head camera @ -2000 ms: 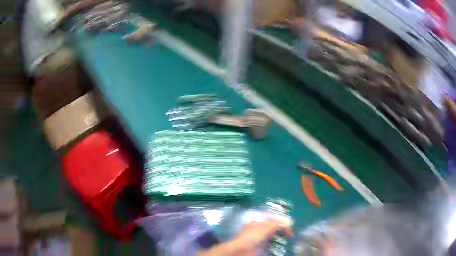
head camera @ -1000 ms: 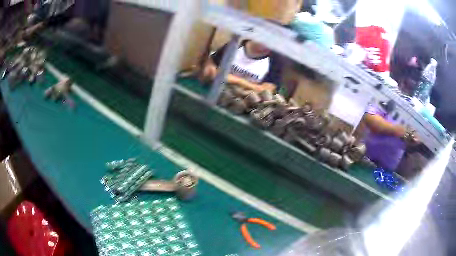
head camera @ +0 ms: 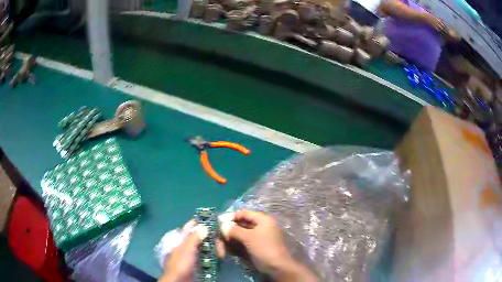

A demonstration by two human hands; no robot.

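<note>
A narrow green PCB strip [head camera: 207,245] stands roughly upright in the picture, low in the middle. My left hand [head camera: 184,256] holds it from the left, with a white wad [head camera: 168,242] beside the palm. My right hand [head camera: 256,239] is at the strip's right side, fingertips bent together near its upper part; white covers show at the fingertips. Whether it pinches a small part cannot be seen. A clear plastic bag [head camera: 330,204] with many small grey-tan metal components lies open right of my hands.
Orange-handled cutters [head camera: 206,154] lie beyond my hands. A stack of green PCB panels [head camera: 91,193], loose strips [head camera: 77,129] and a tape roll [head camera: 130,114] are at left. A cardboard carton [head camera: 440,182] stands at right, a red stool [head camera: 33,237] lower left. A person in purple [head camera: 410,36] is across the line.
The view has swung down and right. Both hands and the strip are now in view, with the bag and carton at right. The cutters and panels appear further left and higher.
</note>
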